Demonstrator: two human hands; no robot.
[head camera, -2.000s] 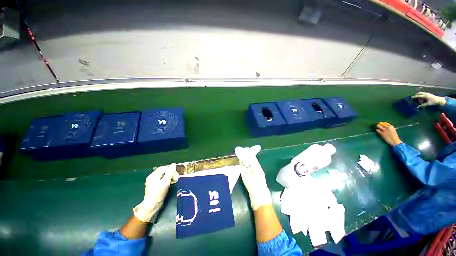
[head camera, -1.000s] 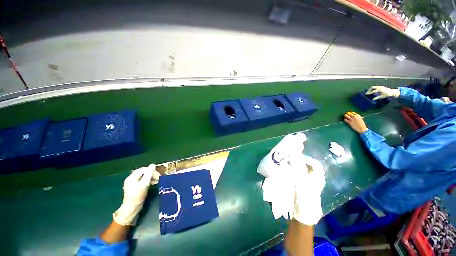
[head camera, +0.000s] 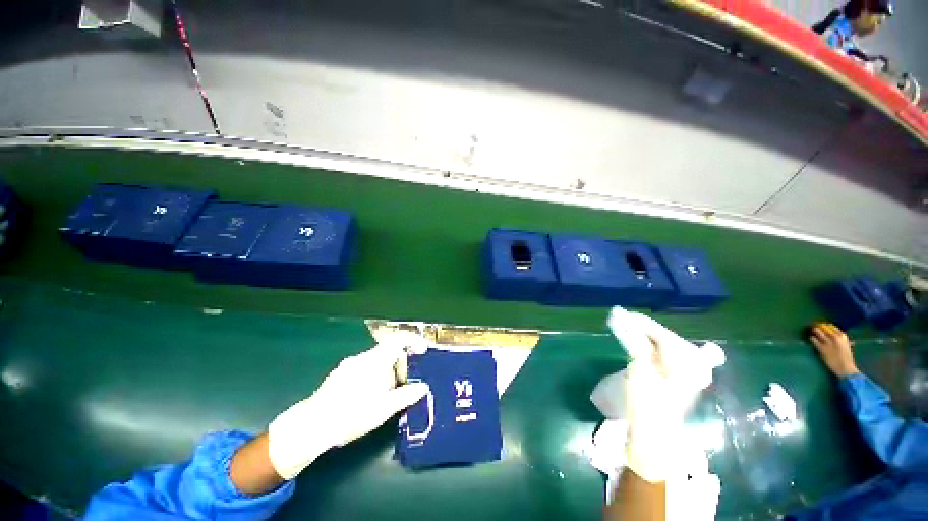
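A stack of navy booklets (head camera: 463, 417) with a white logo and a curved line drawing lies on the bench in front of me, its edges slightly fanned. My gloved left hand (head camera: 351, 402) pinches its left edge, with the thumb on the top face and the fingers at the upper left corner. How many booklets it grips is hidden. My gloved right hand (head camera: 656, 412) is over the white pile (head camera: 697, 499) and the translucent bottle (head camera: 611, 395), both partly hidden by it. White glove and white things blend, so its grip is unclear.
Navy boxes stand on the green belt (head camera: 417, 265) in a left group (head camera: 305, 244) and a middle group (head camera: 585, 267); two in the middle show dark holes. A white sheet (head camera: 517, 358) and worn strip (head camera: 448, 334) lie behind the stack. Another worker's hand (head camera: 834, 351) and boxes (head camera: 860, 303) are at right.
My left hand has moved from beside the stack onto its left edge. My right hand moved from the stack to the white pile, then slightly up toward the bottle. The camera view has shifted.
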